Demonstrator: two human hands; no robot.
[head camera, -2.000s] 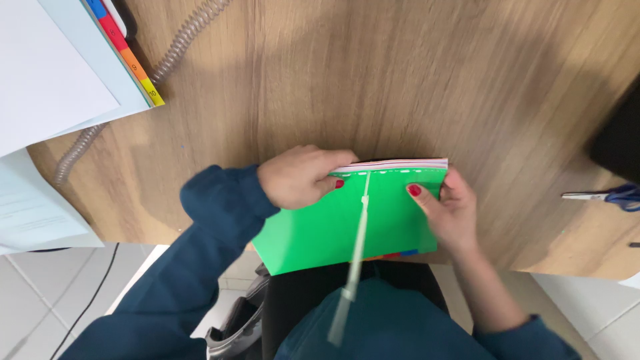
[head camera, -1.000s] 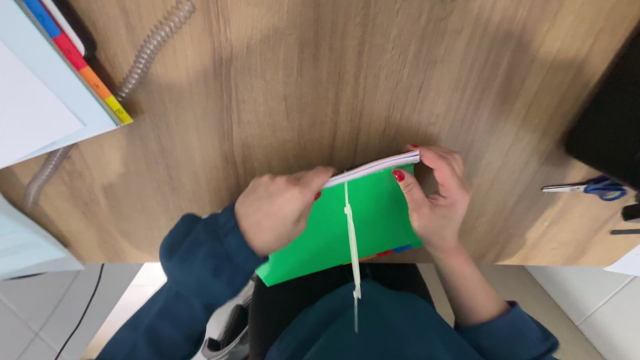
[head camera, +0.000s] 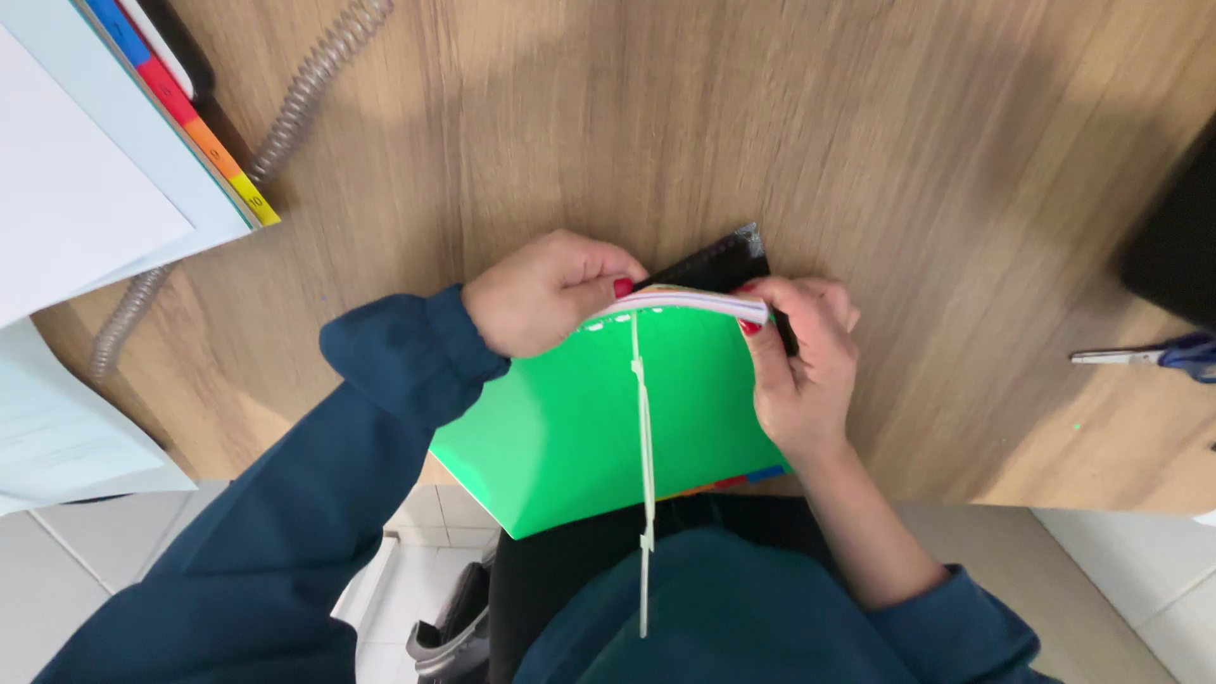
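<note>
A bundle of sheets with a green plastic cover (head camera: 570, 408) hangs over the table's near edge, its bound side bent in an arc. My left hand (head camera: 546, 290) grips the left part of that side, thumb on top. My right hand (head camera: 807, 347) pinches its right end between thumb and fingers. A whitish plastic fastener strip (head camera: 647, 437) hangs from the punched edge across the green cover. Behind the page edges a black cover (head camera: 717, 261) shows, sticking out at an angle. Coloured index tabs (head camera: 731, 482) peek out at the bottom edge.
At the upper left lie papers with coloured numbered tabs (head camera: 190, 114) and a clear spiral coil (head camera: 304, 95). More pale sheets (head camera: 76, 427) are at the left edge. On the right are blue-handled scissors (head camera: 1183, 356) and a black object (head camera: 1173, 228).
The bundle's bound side has become more bent, and a black cover now shows behind it. Both hands still hold the bundle.
</note>
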